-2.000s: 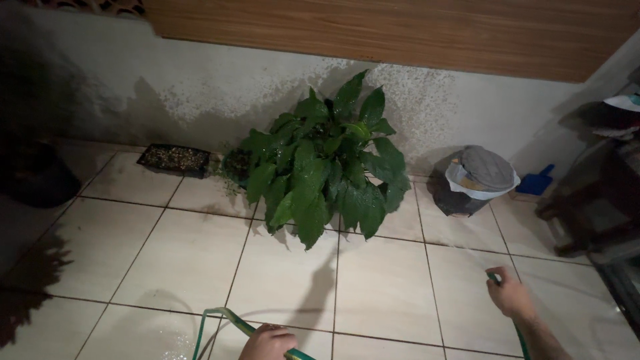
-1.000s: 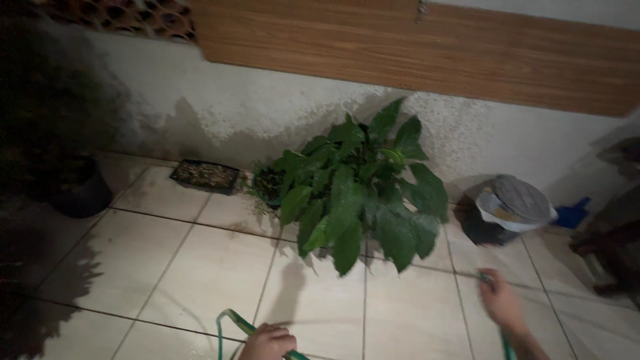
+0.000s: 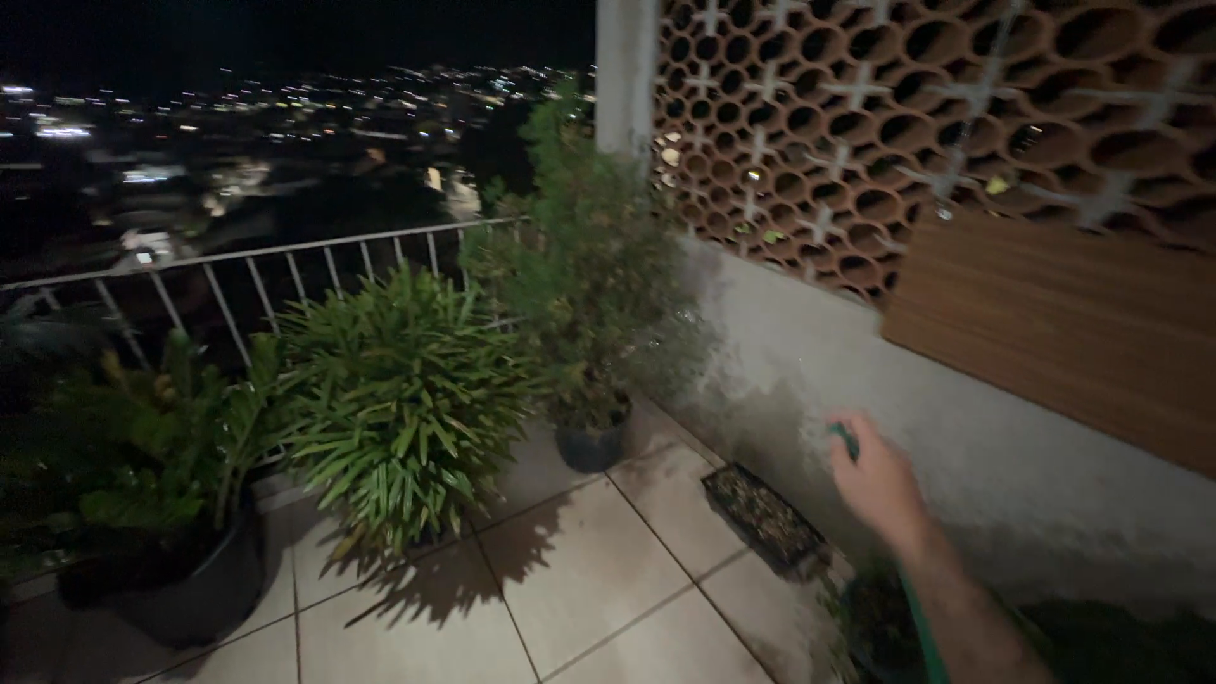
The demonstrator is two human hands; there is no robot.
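My right hand (image 3: 876,480) is closed around the end of a green garden hose (image 3: 918,617), which runs back under the forearm. It is held up in front of the low white wall, above and to the right of a black rectangular planter (image 3: 765,518). Fine droplets seem to show near a tall feathery shrub (image 3: 598,285) in a dark round pot (image 3: 591,446). A bushy plant with narrow leaves (image 3: 408,399) stands left of the shrub. My left hand is out of view.
A metal railing (image 3: 256,255) closes off the balcony on the left, with city lights beyond. A large dark pot (image 3: 204,589) holds a leafy plant at the lower left. On the right are a clay-ring lattice wall (image 3: 817,123) and a wooden panel (image 3: 1054,323). Pale floor tiles (image 3: 589,570) show shadows.
The view has swung far to the left, bringing the railing and more potted plants into sight. My left hand, earlier on the hose, has left the view. My right hand still holds the hose end.
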